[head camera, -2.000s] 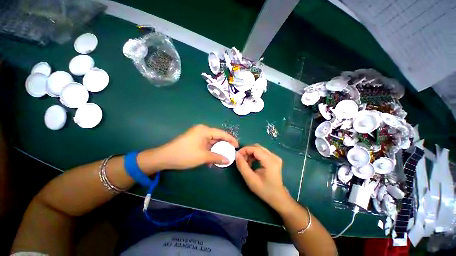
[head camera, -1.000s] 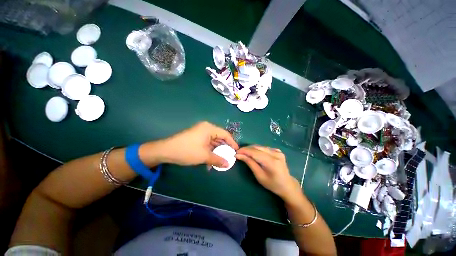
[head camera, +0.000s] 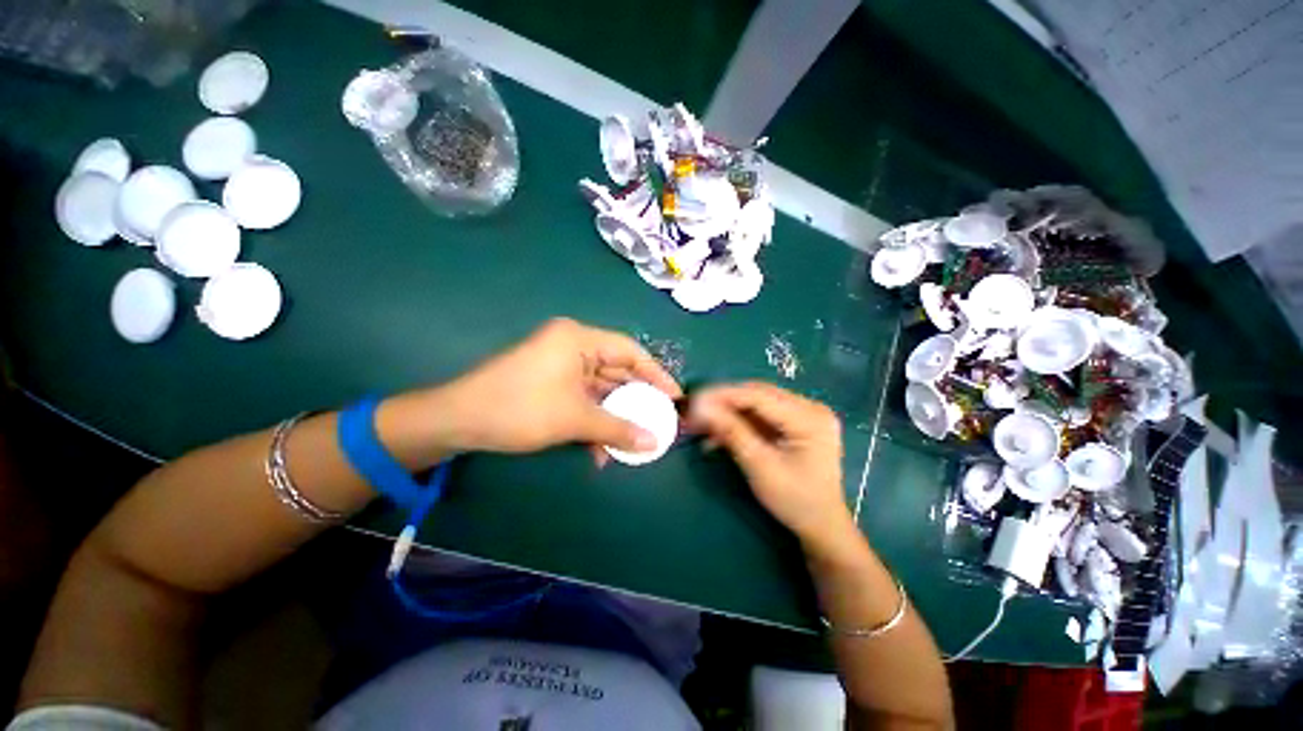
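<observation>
A round white plastic disc (head camera: 642, 424) is held in my left hand (head camera: 550, 389), thumb on its face and fingers behind its upper edge. My right hand (head camera: 779, 446) is at the disc's right edge, with thumb and index finger close together and blurred at the tips. A small dark bit shows between the fingertips and the disc; whether my right hand grips it cannot be told. Two small scatters of tiny metal parts (head camera: 782, 356) lie on the green mat just beyond my hands. A blue band is on my left wrist.
Loose white discs (head camera: 199, 239) lie at the left. An open clear bag of small metal parts (head camera: 455, 143) lies at the upper middle. Wired discs are heaped in the middle (head camera: 696, 207), with a larger pile (head camera: 1055, 341) at right. A white connector block (head camera: 1023, 551) with cable sits beside that pile.
My right hand has drawn slightly right from the disc, its fingertips now blurred. My left hand still holds the disc. The view has shifted slightly.
</observation>
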